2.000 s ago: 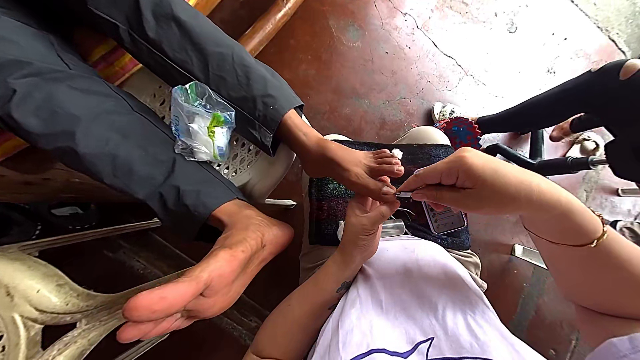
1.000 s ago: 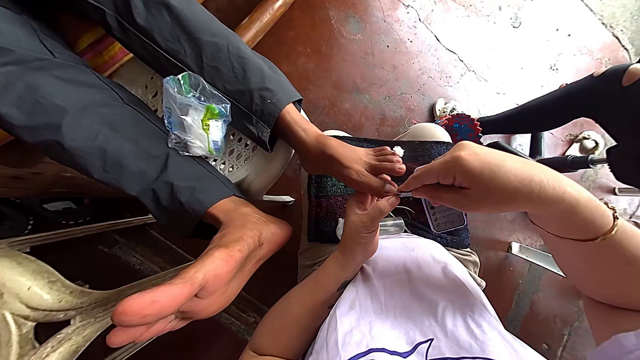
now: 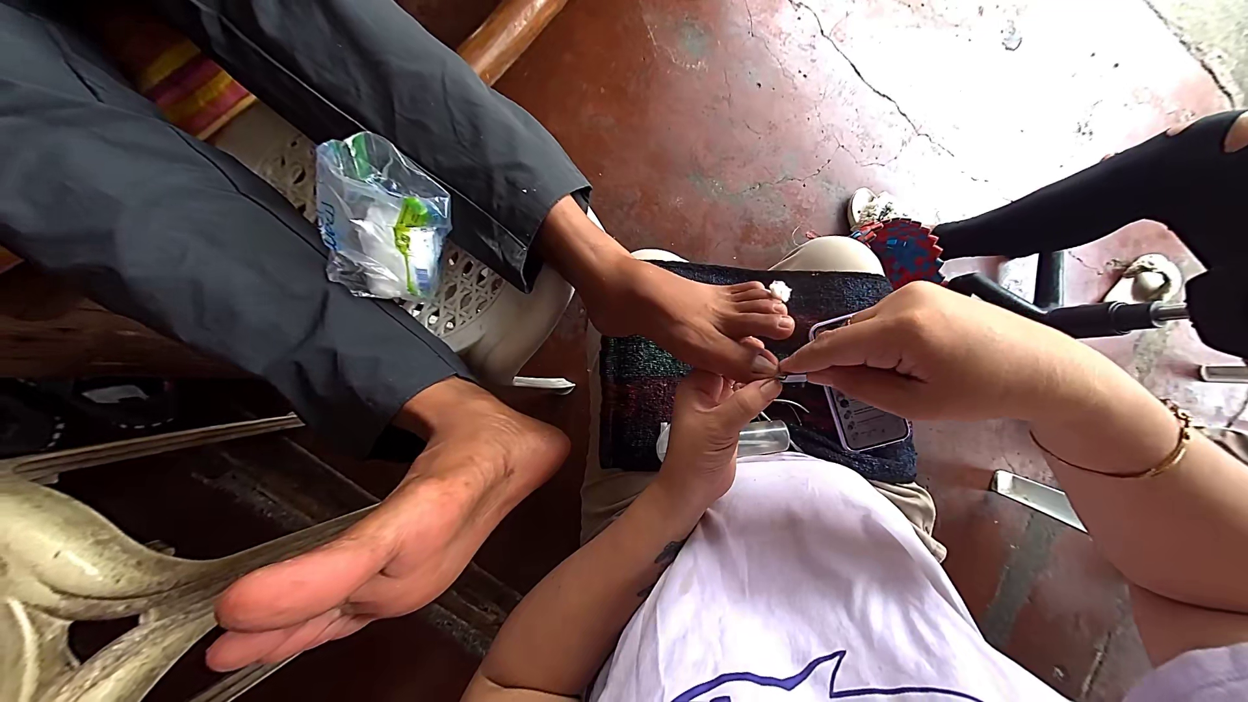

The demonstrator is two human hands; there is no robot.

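Note:
Another person's foot rests on a dark woven towel across my lap, with a white tuft between its smaller toes. My left hand holds its big toe from below, thumb near the toe's tip. In my right hand is a small metal tool, pinched between thumb and fingers, its tip at the big toenail; its exact kind cannot be told. A phone lies on the towel partly beneath my right hand. Beside my left hand lies a clear cylindrical container.
The person's other foot extends at lower left. A plastic bag with white and green contents sits between the legs on a perforated plastic seat. Another person's leg in black is at right. A flat metallic object lies on the floor.

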